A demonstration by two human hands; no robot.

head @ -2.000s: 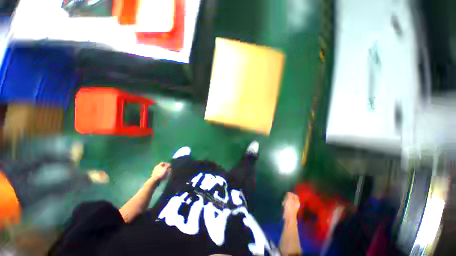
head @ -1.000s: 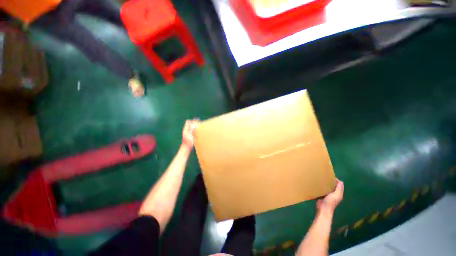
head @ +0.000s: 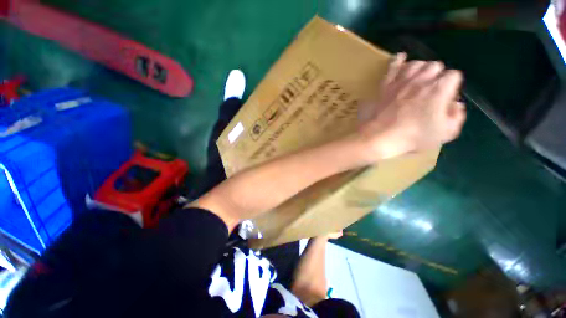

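A brown cardboard carton (head: 291, 112) with dark printed marks and a small white label is held tilted in front of my body, above the floor. My left hand (head: 419, 105) reaches across and grips its upper right edge. My right hand (head: 324, 239) is at the carton's lower edge, mostly hidden behind the cardboard; only part of it and the forearm show. The inside of the carton cannot be seen.
Long red pallet jack forks (head: 112, 53) lie on the green floor at the upper left. Blue bins (head: 62, 149) and a red stool (head: 141, 180) stand at the left. A white surface (head: 385, 282) is at the lower right. A dark bench edge is at the far right.
The carton was held level with its plain face up; it is now tilted with printed sides showing. My left hand has moved across to its right edge. The view has turned.
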